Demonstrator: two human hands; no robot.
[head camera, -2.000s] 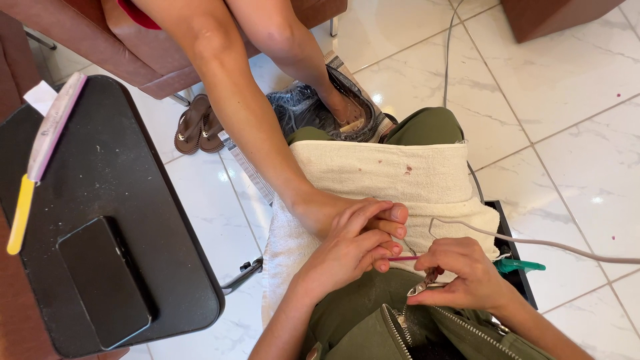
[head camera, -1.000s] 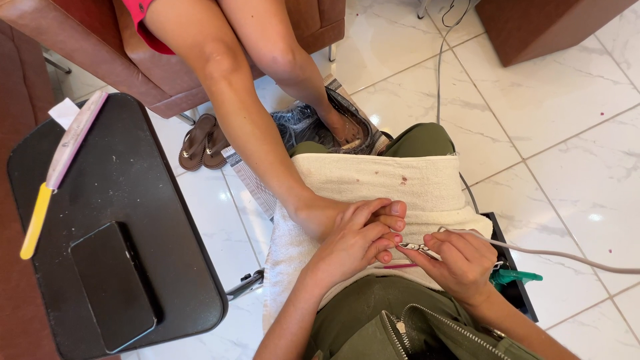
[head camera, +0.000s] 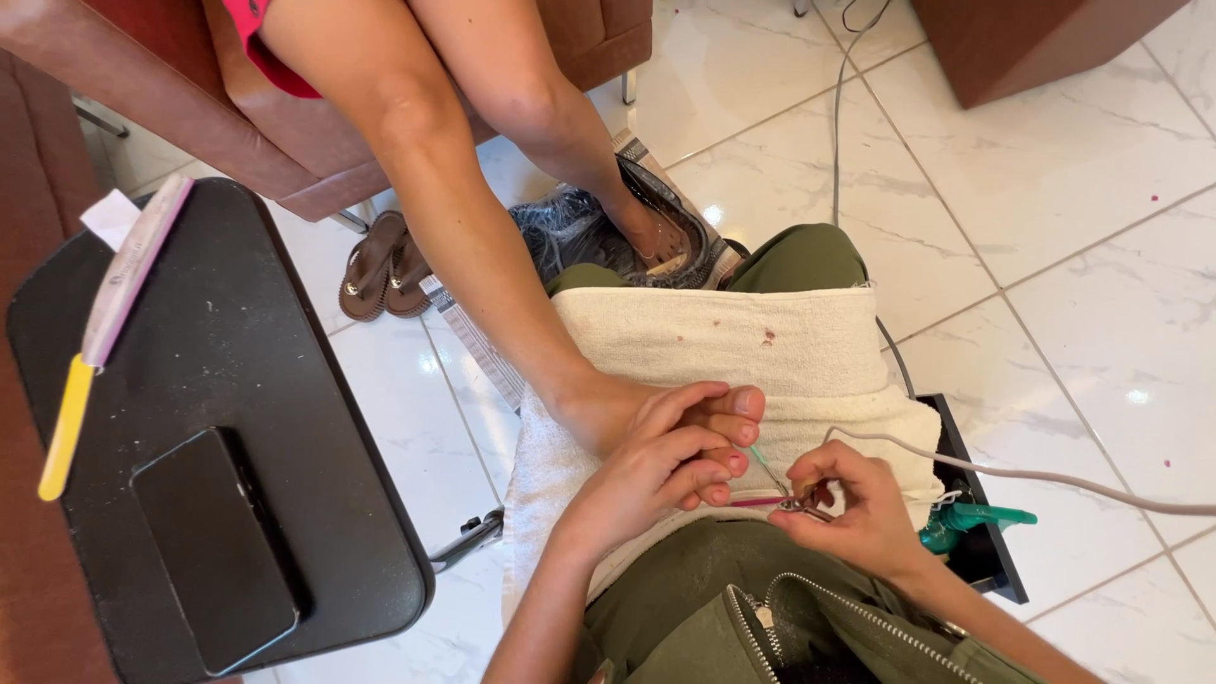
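Observation:
My left hand (head camera: 655, 470) is wrapped over the toes of a seated person's bare foot (head camera: 598, 408), which rests on a cream towel (head camera: 712, 332) across my lap. Just right of the toes, my right hand (head camera: 845, 503) holds a small metal tool (head camera: 803, 508), its exact kind partly hidden by my fingers. A thin tool with a green tip (head camera: 757, 454) points from near my right fingers toward the toes; whether I hold it is unclear. Against the towel's lower edge lies a thin pink stick (head camera: 760, 502). Small reddish spots mark the towel.
At left, a black side table (head camera: 285, 399) holds a smartphone (head camera: 217, 551), a nail file (head camera: 138, 266) and a yellow-ended file (head camera: 66, 427). Brown flip-flops (head camera: 370, 271) and the person's other foot in a plastic-lined basin (head camera: 579, 228) lie beyond. A black drawer (head camera: 997, 565) with a green bottle (head camera: 950, 527) and a cable (head camera: 1045, 478) are at right.
My right hand has drawn back from the toes with the metal tool, which was close against them one second ago. My left hand stays on the foot.

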